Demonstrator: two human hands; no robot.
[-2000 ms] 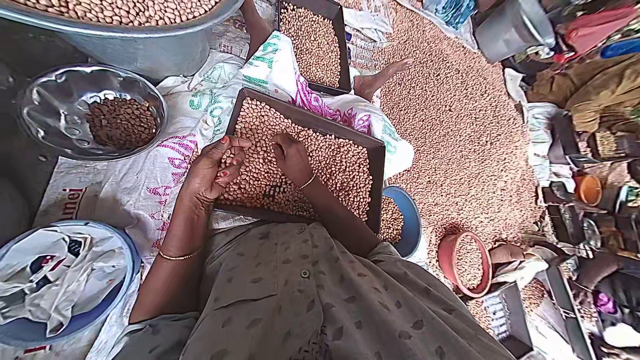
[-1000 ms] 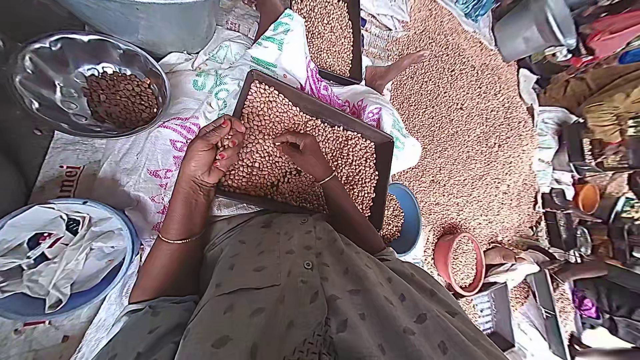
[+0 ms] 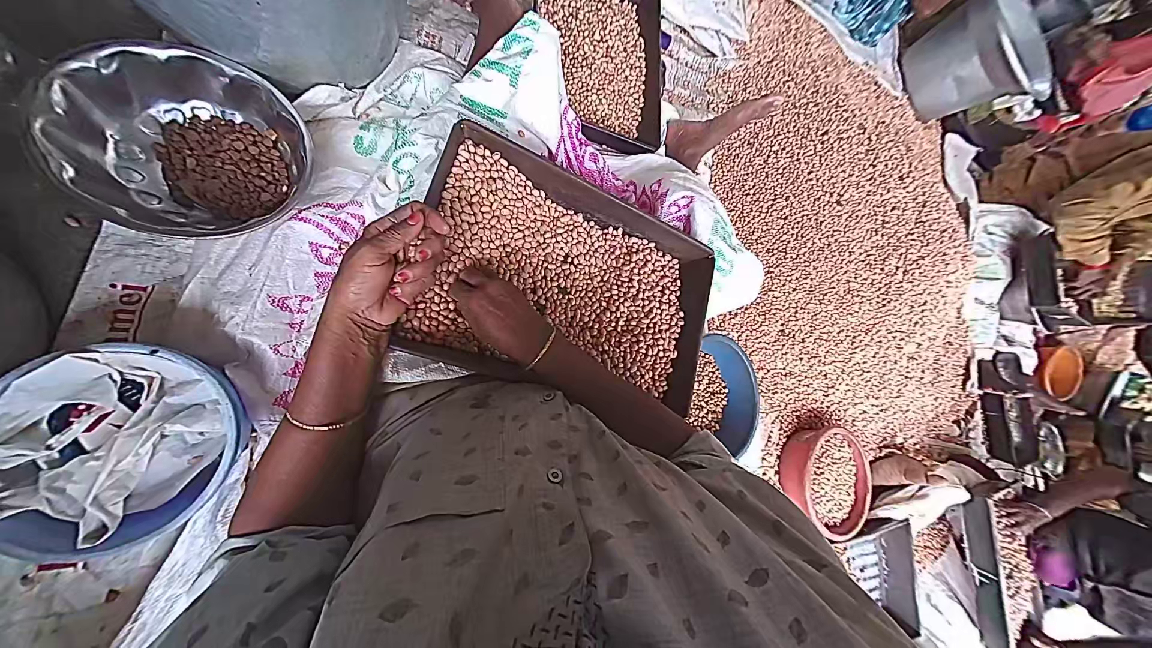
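A dark rectangular tray (image 3: pixel 576 187) full of shelled peanuts (image 3: pixel 567 270) lies tilted across my lap. My left hand (image 3: pixel 387 265) is at the tray's left edge, palm turned up and fingers curled; a few peanuts seem to lie in it, though the fingers hide most of them. Over the near left part of the peanuts is my right hand (image 3: pixel 499 310), back upward, its fingertips down at the nuts; whether it pinches one cannot be seen. To the left, a shiny metal bowl (image 3: pixel 90 135) holds small dark brown pieces (image 3: pixel 225 166).
A blue basin (image 3: pixel 236 423) with plastic sheeting stands at lower left. Printed woven sacks (image 3: pixel 243 279) lie under the tray. Beyond are another peanut tray (image 3: pixel 650 81), a person's bare foot (image 3: pixel 720 130) and a wide peanut heap (image 3: pixel 837 216). Blue (image 3: pixel 742 396) and red (image 3: pixel 792 468) tubs stand right.
My right hand has moved a little away from my left hand since the earliest frame. My left hand stays near the tray's left edge, its fingers now curled further in.
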